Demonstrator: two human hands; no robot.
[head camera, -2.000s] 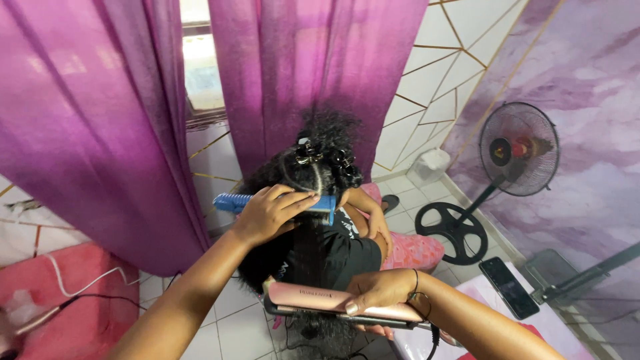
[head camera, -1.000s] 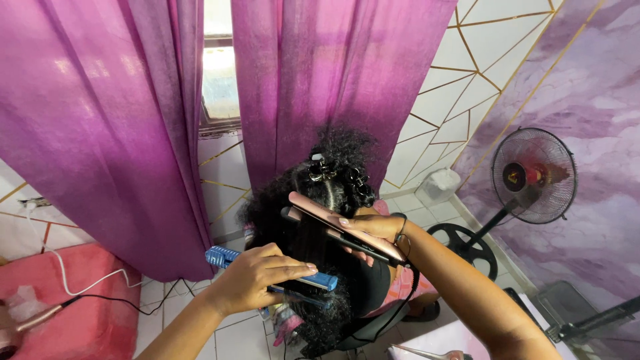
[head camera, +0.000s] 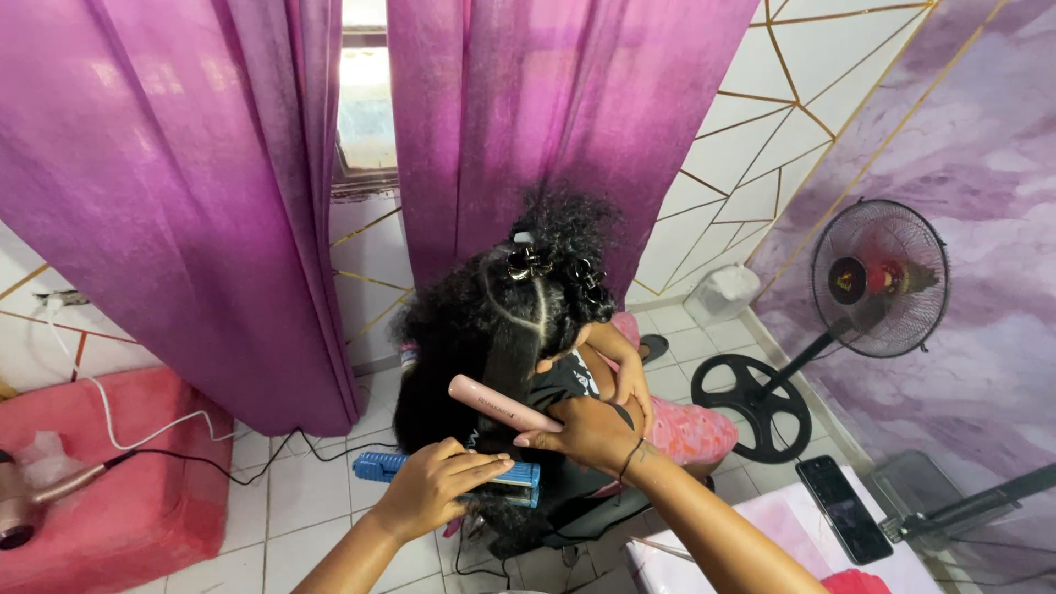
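A seated person's dark hair (head camera: 445, 355) is parted, with black claw clips (head camera: 528, 262) holding up the top. My left hand (head camera: 441, 487) grips a blue hinged comb-like hair tool (head camera: 520, 474), closed around the lower part of a hair section. Just above it, my right hand (head camera: 590, 433) holds a pink flat iron (head camera: 495, 404) across the same section, which hangs smooth from the scalp. The iron's underside and how firmly its plates press the hair are hidden.
A pedestal fan (head camera: 879, 278) stands at right. A phone (head camera: 843, 510) lies at the edge of a light table (head camera: 726, 528). A hair dryer (head camera: 16, 503) rests on a red seat (head camera: 190, 462) at left, with cords along the tiled floor. Purple curtains (head camera: 528, 124) hang behind.
Two seconds ago the blue tool was near the scalp and the iron below it; now the blue tool is lower, beneath the iron. Since one second ago, the iron has moved down the hair section.
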